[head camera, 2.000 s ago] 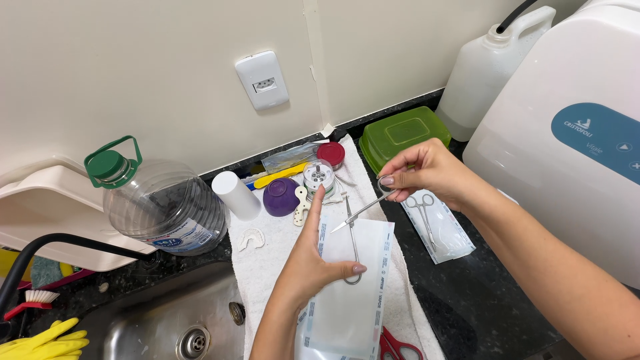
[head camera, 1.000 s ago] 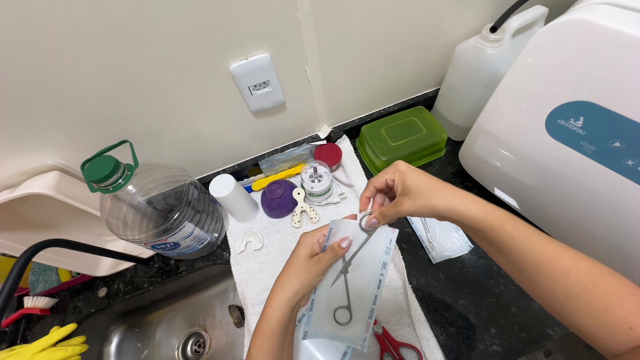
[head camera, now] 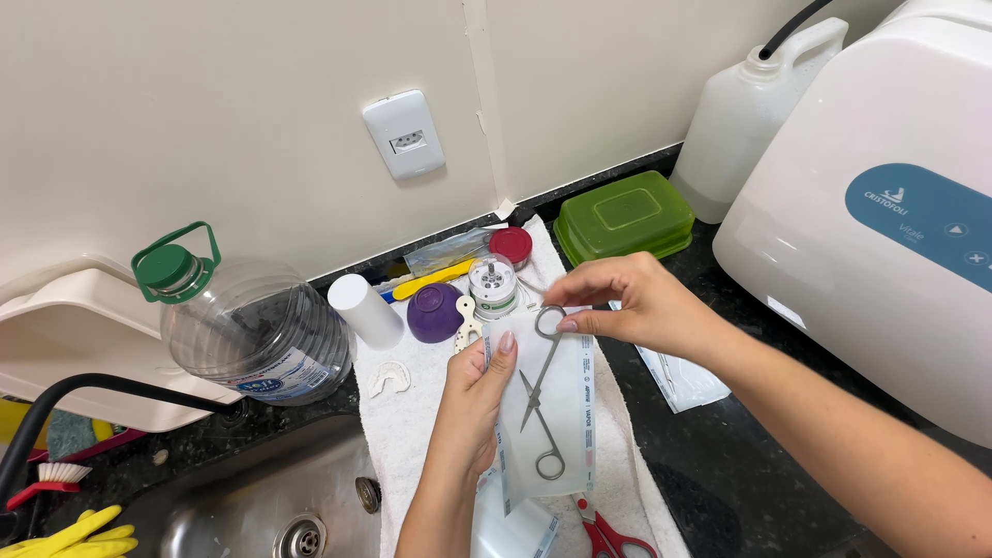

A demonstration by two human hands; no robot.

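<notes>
My left hand [head camera: 480, 395] grips the left edge of a clear-fronted sterilization pouch [head camera: 570, 434], thumb on its front. Steel surgical scissors [head camera: 535, 395] lie spread along the pouch, one ring low and the other at its top edge. The thumb and fingers of my right hand [head camera: 612, 298] are at that upper ring. Under the pouch is a white towel [head camera: 620, 434] with red-handled scissors [head camera: 608, 535] and another pouch [head camera: 511, 523]. A further filled pouch [head camera: 682, 380] rests on the black counter beneath my right wrist.
Behind my hands stand a purple bowl [head camera: 435, 312], a white cylinder [head camera: 364, 310], a dental cast [head camera: 390, 378] and a green plastic box [head camera: 626, 217]. A white autoclave [head camera: 837, 310] and jug [head camera: 736, 132] are at right. The steel sink [head camera: 232, 496] and a large plastic bottle [head camera: 256, 333] are at left.
Two seconds ago my right hand held the scissors by a ring above the pouch, which lay lower. The pouch is now raised in my left hand, with the scissors along it.
</notes>
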